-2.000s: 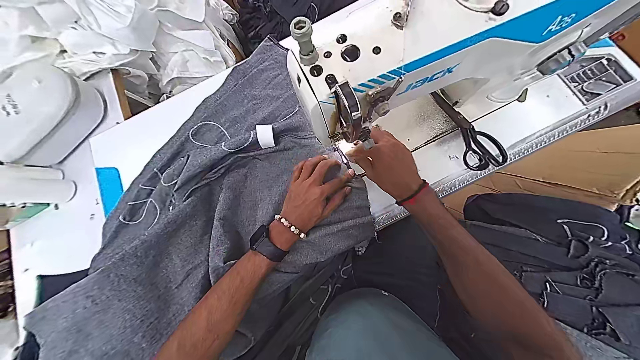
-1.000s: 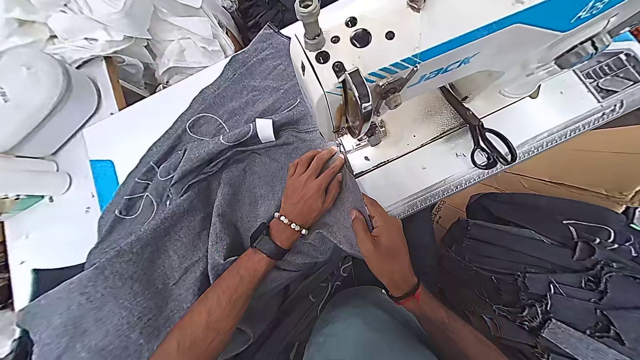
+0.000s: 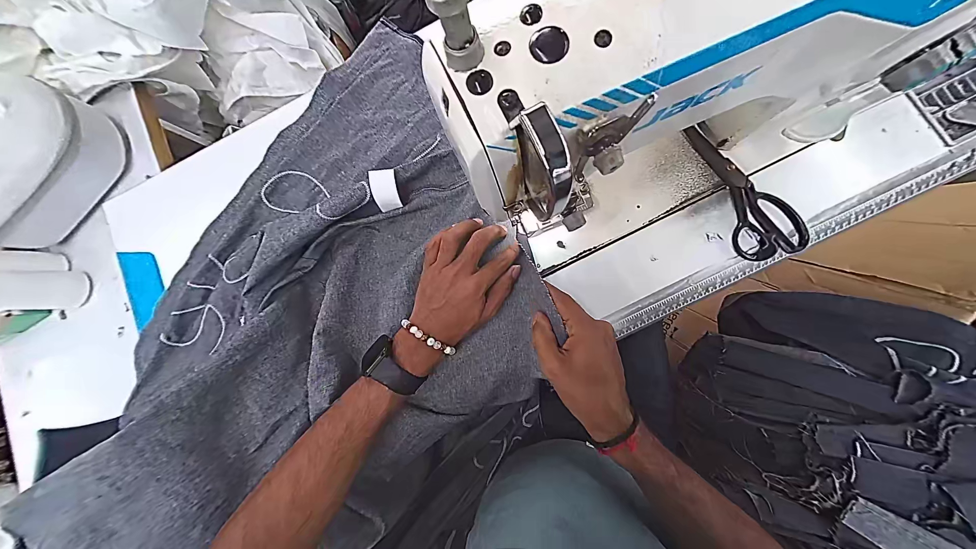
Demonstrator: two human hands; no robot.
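Note:
Grey fabric (image 3: 381, 305) lies across the sewing machine's bed, its right edge running under the presser foot area (image 3: 534, 217) of a white and blue Jack sewing machine (image 3: 648, 69). My left hand (image 3: 463, 286) rests palm down on the fabric just below the needle area, fingers slightly spread, pressing it flat. My right hand (image 3: 583, 358) pinches the fabric's right edge between thumb and fingers, nearer my lap. A small white tag (image 3: 385, 190) and loose white threads lie on the cloth. The needle itself is hard to make out.
Black-handled scissors (image 3: 762, 221) lie on the machine bed at right, above a measuring tape strip (image 3: 686, 296) along the table edge. Dark cut fabric pieces (image 3: 823, 412) are heaped at lower right by cardboard (image 3: 900, 244). White cloth (image 3: 259, 53) is piled at upper left.
My right hand has moved from beside the presser foot down to the fabric's edge near my lap. My left hand stays on the fabric near the needle area.

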